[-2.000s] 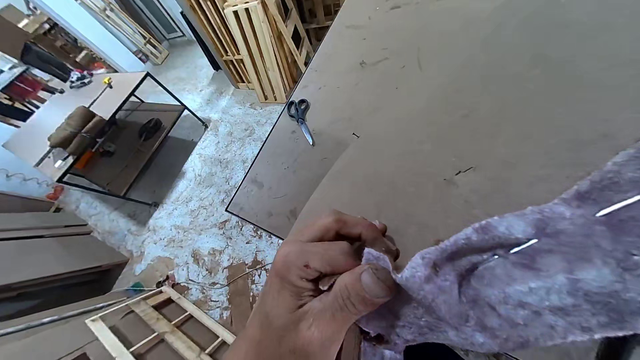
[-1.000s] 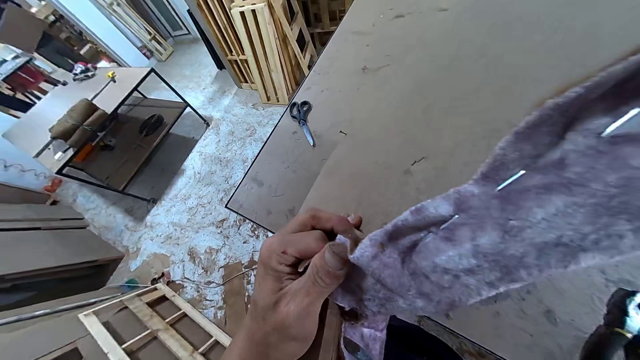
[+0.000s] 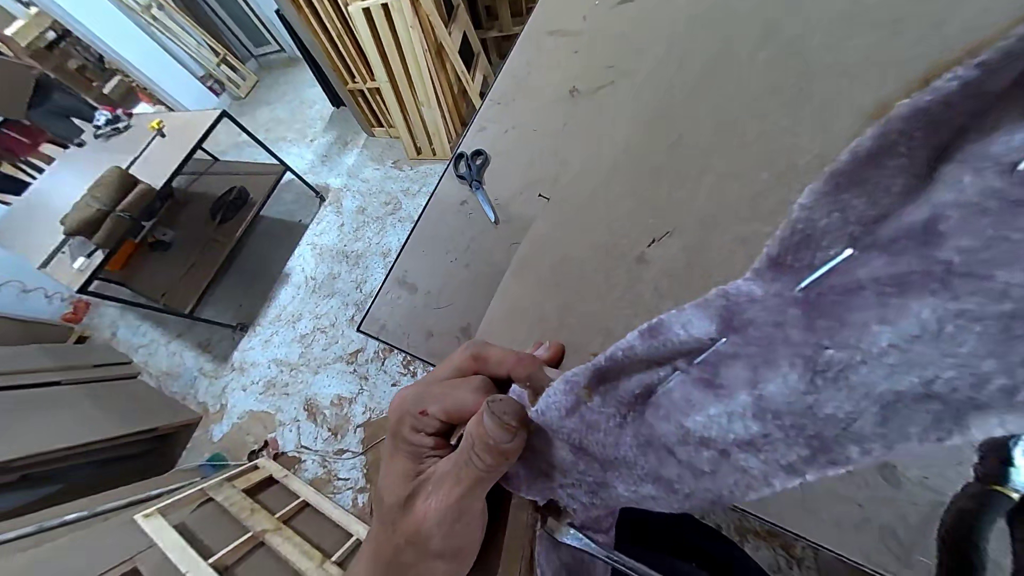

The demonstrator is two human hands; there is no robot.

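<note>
My left hand (image 3: 472,448) comes up from the bottom middle, its thumb and fingers pinching the narrow end of a mauve plush fabric (image 3: 800,400). The fabric stretches up to the right edge, and thin shiny metal pins or staples (image 3: 826,270) lie on or in it. Just below the hand, a metal tool (image 3: 596,550) has its tip against the fabric's lower fold, beside a brown wooden edge (image 3: 518,536); its handle runs out of the frame. My right hand is not in view. Black-handled scissors (image 3: 478,184) lie on the brown board tabletop (image 3: 608,200), away from the hand.
A wheeled metal-framed table (image 3: 184,144) at left bears rolled material (image 3: 112,200). Wooden frames (image 3: 408,80) stand behind, and another frame (image 3: 264,520) lies lower left. A black object (image 3: 972,512), partly cut off, is at lower right. A person (image 3: 52,104) is far upper left.
Compared with two seconds ago, my left hand is a little farther left and lower, still pinching the fabric. The metal tool's tip and the black object at lower right have come into view.
</note>
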